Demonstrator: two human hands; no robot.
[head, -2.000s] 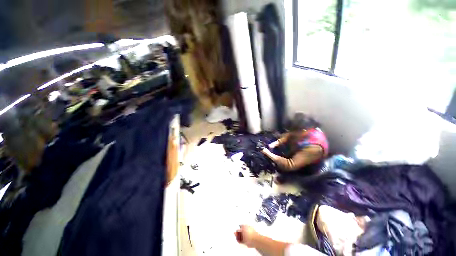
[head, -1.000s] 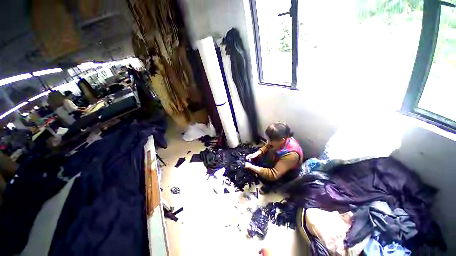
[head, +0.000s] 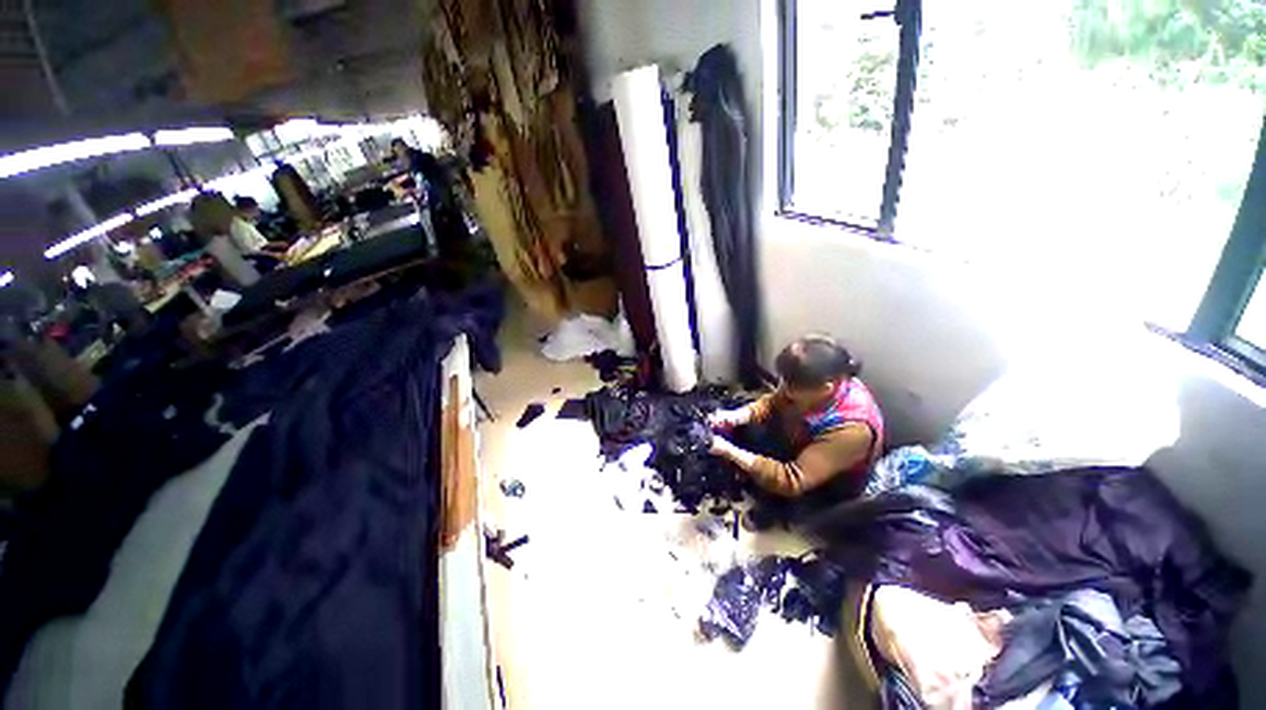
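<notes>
Neither of my hands is in the picture. Navy fabric (head: 319,541) lies in a long, slightly creased sheet over the cutting table at the left. A pale grey-white strip of table (head: 132,583) shows between two parts of the fabric. The table's edge (head: 458,486), partly brown wood and partly white, runs down beside the fabric. The fabric bunches in folds near the table's far corner.
A person (head: 819,430) crouches on the floor, hands in a dark scrap heap (head: 667,437). Offcuts lie on the pale floor (head: 597,624). A dark purple cloth pile (head: 1069,534) is at the right. Rolls (head: 655,222) and hanging patterns (head: 521,180) stand behind, beside the window.
My forearm and closed hand, seen low in the oldest frame, have left the picture. The view has swung right and back slightly left. The crouching person stays at the scrap heap.
</notes>
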